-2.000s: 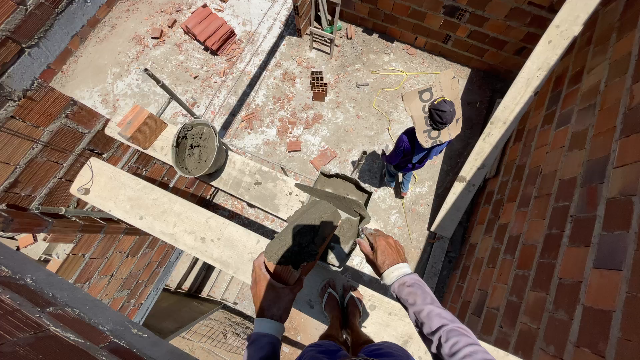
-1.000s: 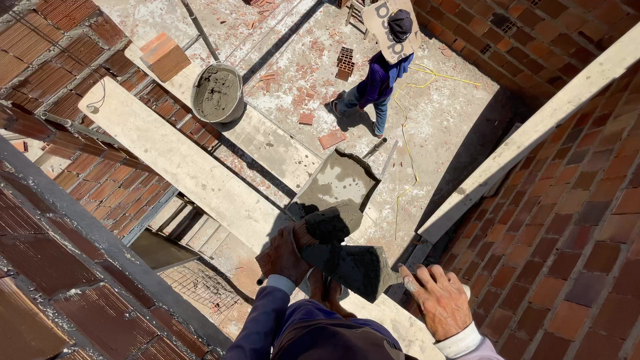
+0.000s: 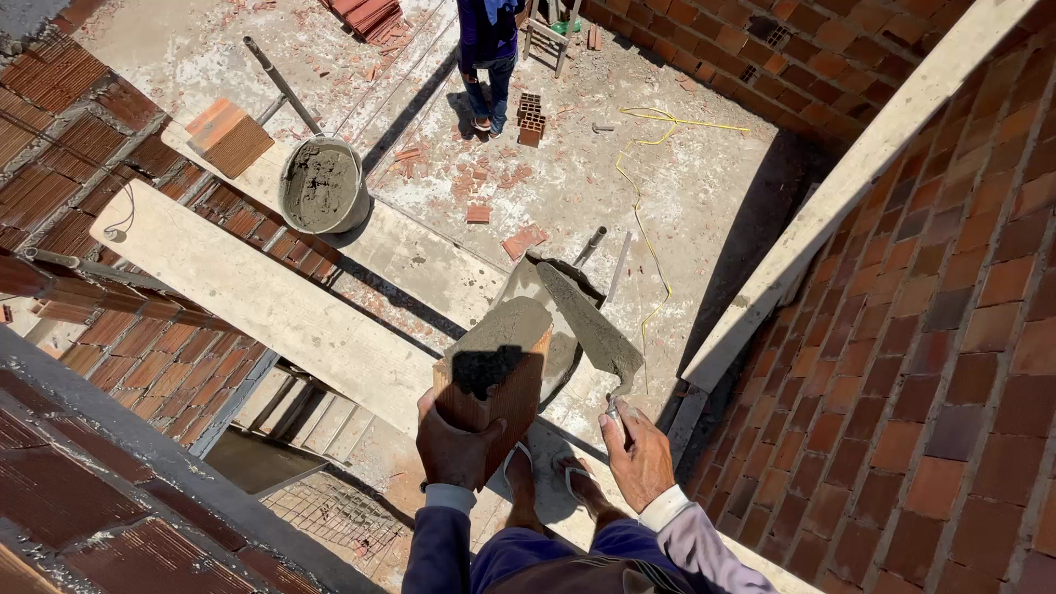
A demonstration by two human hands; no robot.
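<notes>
My left hand (image 3: 460, 445) grips a hollow clay brick (image 3: 516, 412) from below, with its top face covered in grey mortar (image 3: 507, 323). My right hand (image 3: 642, 458) holds a mason's trowel (image 3: 590, 318) by its handle; mortar coats the blade, which points up and left beside the brick. Behind both lies a mortar board or tray (image 3: 561, 342), partly hidden by brick and trowel. A bucket of mortar (image 3: 323, 186) stands on the farther plank, with a clay brick (image 3: 231, 139) to its left.
My sandalled feet are on the nearer wooden plank (image 3: 272, 285), above the rubble-strewn floor. Brick walls rise at the right (image 3: 932, 396) and lower left (image 3: 107, 495). A pale beam (image 3: 858, 194) slants at right. Below, a person (image 3: 488, 66) stands near hollow bricks and a yellow cord (image 3: 635, 194).
The trowel blade, low between my hands a second ago, now points up beside the brick. The person below has moved from near the mortar tray toward the far side. The view has shifted.
</notes>
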